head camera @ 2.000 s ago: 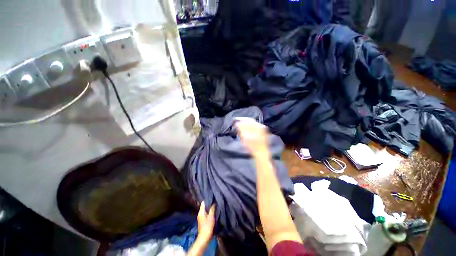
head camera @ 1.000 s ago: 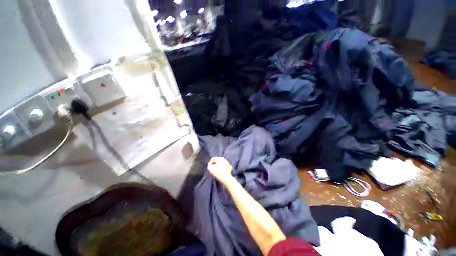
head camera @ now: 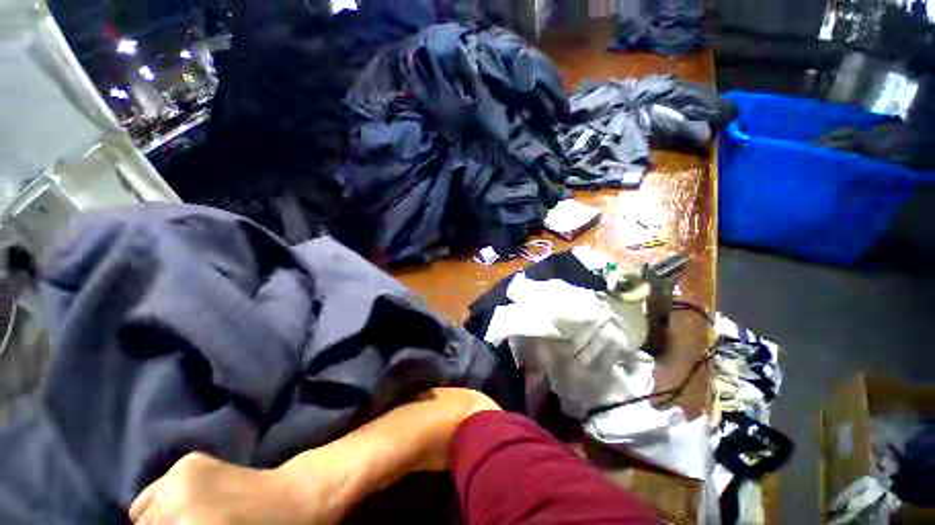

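Note:
The grey garment bundle (head camera: pixel 205 328) fills the lower left of the view, large and close to the camera, with loose folds. My right hand (head camera: pixel 220 492) is at the bottom left, at the end of a bare forearm with a maroon sleeve. Its fingers are curled against the lower part of the bundle and grip the cloth; the fingertips are partly hidden. My left hand is not in view.
Dark garments (head camera: pixel 461 133) are heaped on the brown table (head camera: pixel 682 220). White cloth (head camera: pixel 574 328) and a cable lie nearer. A blue plastic bin (head camera: pixel 810 195) stands on the floor at right, with a cardboard box (head camera: pixel 846 441) below it.
The view has swung right, bringing the blue bin and box into sight. The grey bundle is now closer to the camera, with my right hand low against it. My left hand has gone from view.

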